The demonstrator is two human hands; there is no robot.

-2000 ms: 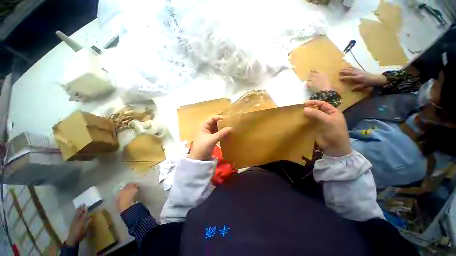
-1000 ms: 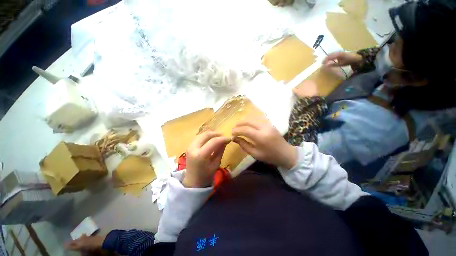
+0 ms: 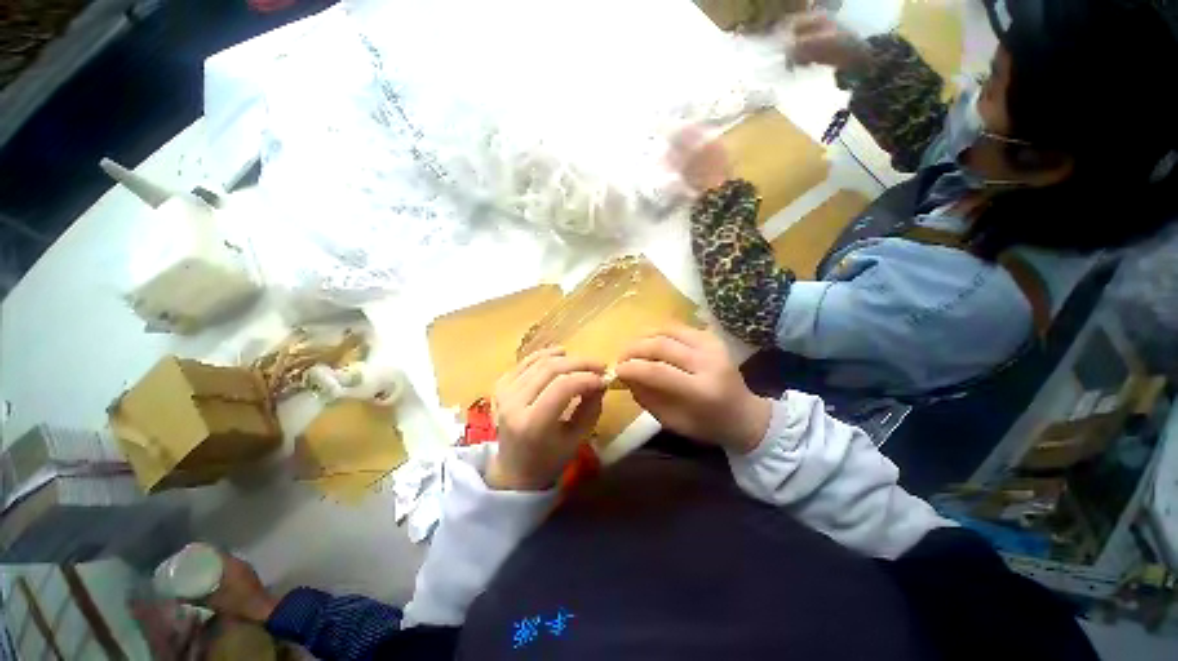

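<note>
My left hand (image 3: 547, 420) and my right hand (image 3: 694, 387) meet fingertip to fingertip in front of my apron. Between them they pinch a tiny pale bit, probably a chain end fitting (image 3: 610, 376); its shape is too small to tell. Behind my hands lies a brown card (image 3: 659, 302) with thin chains (image 3: 581, 304) in slanting parallel rows. Another brown card (image 3: 481, 338) lies beside it on the left. A red pouch (image 3: 481, 422) is partly hidden behind my left hand and wrist.
Plastic bags (image 3: 517, 155) fill mid-table. A small carton (image 3: 194, 424), cord bundle (image 3: 310, 362) and white device (image 3: 187, 265) stand left. A person (image 3: 904, 297) sits close on the right, arms over brown cards. Another person's hand (image 3: 239, 588) holds a round pale thing at lower left.
The brown card held up two seconds ago is out of my hands. My fingertips have come together over the chain card. The person on the right has reached across the table.
</note>
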